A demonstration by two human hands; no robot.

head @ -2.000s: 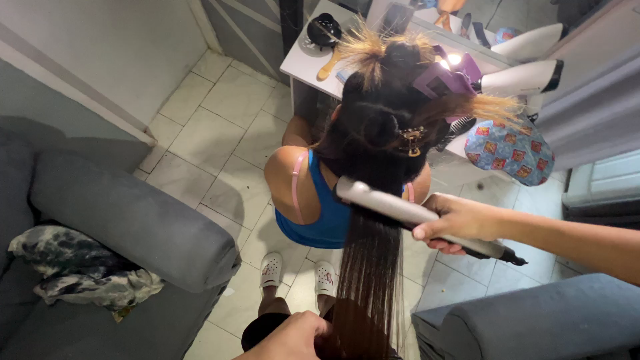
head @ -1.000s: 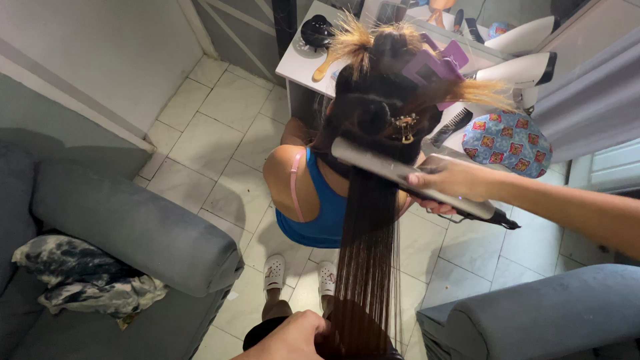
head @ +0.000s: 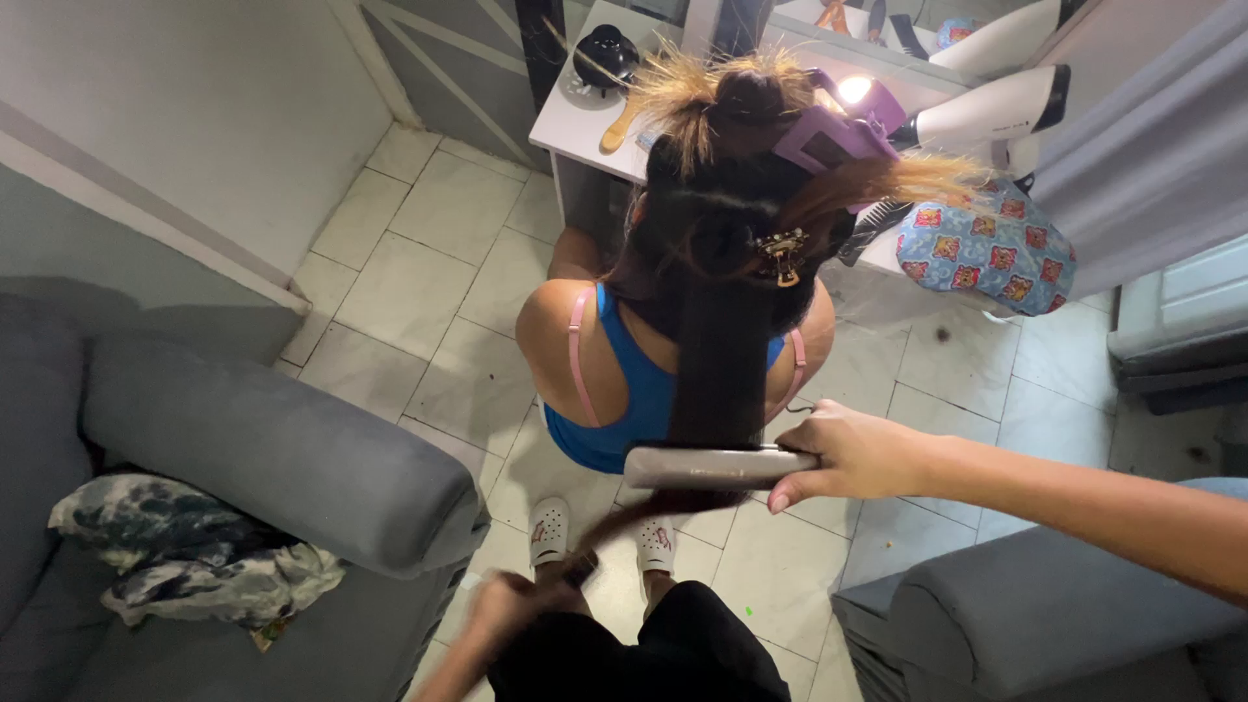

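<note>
My right hand point(head: 843, 453) is closed around the handle of a silver hair straightener point(head: 712, 468), whose plates lie across a long dark section of hair point(head: 721, 380) below a seated person's back. Blurred by motion, my left hand point(head: 512, 609) grips the lower ends of that hair, or something dark at them; exactly what cannot be told. The seated person wears a blue tank top point(head: 629, 390). A decorated metallic hair clip point(head: 782, 255) sits at the back of the head, and a purple claw clip point(head: 838, 136) holds hair higher up.
Beyond the person, a white table point(head: 575, 132) bears a wooden-handled brush point(head: 619, 127) and a black round object. A white hair dryer point(head: 985, 112) and a patterned blue cap point(head: 990, 249) are at the right. Grey sofa arms point(head: 283, 458) flank the tiled floor.
The straightener in my right hand has moved from near the nape down the hair section. My left hand has moved left, drawing the hair's lower part sideways.
</note>
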